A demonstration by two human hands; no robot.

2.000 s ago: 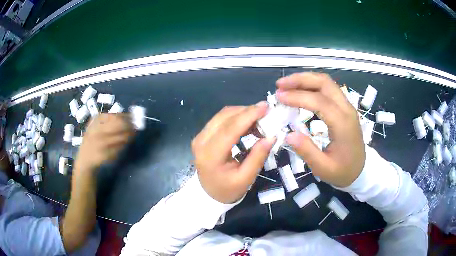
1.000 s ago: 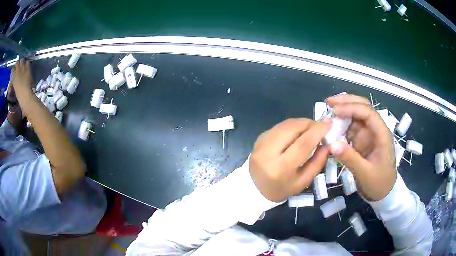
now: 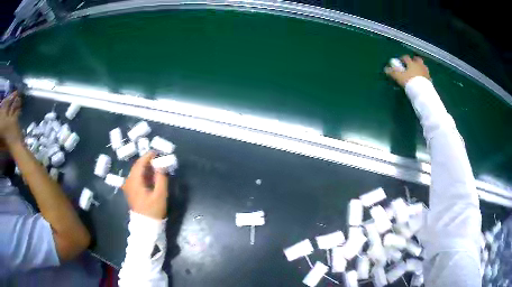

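My left hand is at the set-aside pieces on the left, with a white plastic housing at its fingertips. My right hand is stretched far out over the green conveyor belt at the upper right, its fingers around another white piece. A heap of stemmed pieces lies at the lower right, partly behind my right sleeve. One single stemmed piece lies mid-table, its stem pointing toward me.
The green conveyor belt crosses the top, edged by the bright side rail. At far left another person's arm is beside a dense pile of pieces. The crinkled clear bag is at the right edge.
My hands were together over the right heap and are now far apart: left moved to the left group, right out onto the belt. The view shows more belt.
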